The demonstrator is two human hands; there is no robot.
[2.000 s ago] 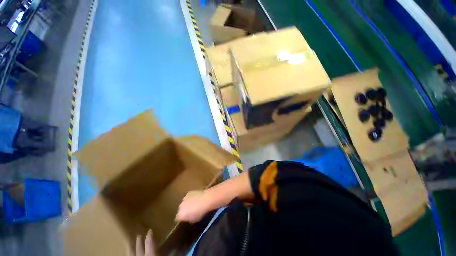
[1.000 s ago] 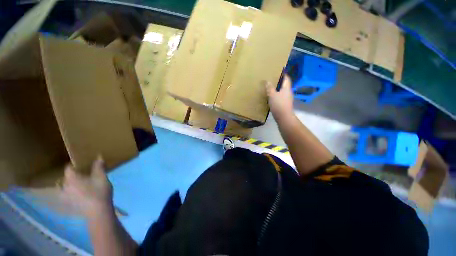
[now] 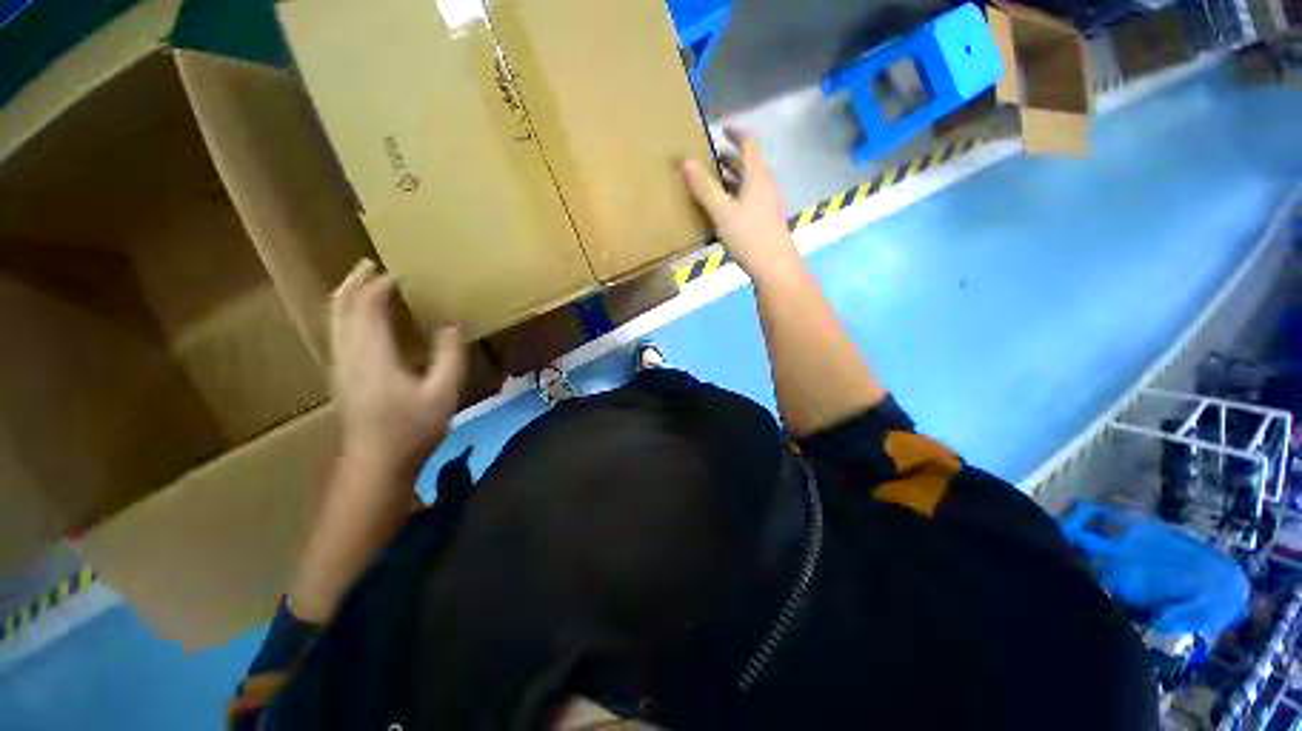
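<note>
A closed brown carton (image 3: 486, 172) with a taped seam and small printed marks is at the top centre. My right hand (image 3: 743, 207) is at its right side, thumb on the top face and fingers over the edge. My left hand (image 3: 393, 357) is at its near left corner, fingers and thumb spread; whether it touches the carton is unclear. A large open carton (image 3: 257, 214), with no contents visible in it, stands tilted in view at the left, beside the closed one.
A light blue plastic stool (image 3: 921, 79) and a small open carton (image 3: 1050, 79) are at the upper right. Yellow-black tape (image 3: 900, 174) edges the blue floor aisle (image 3: 971, 300). A blue-covered object (image 3: 1164, 564) and metal racks are at the lower right. My shoes show below the closed carton.
The view has turned and moved nearer the closed carton. My left hand has left the open carton's flap and come to the closed carton's corner. My right hand remains at its right side.
</note>
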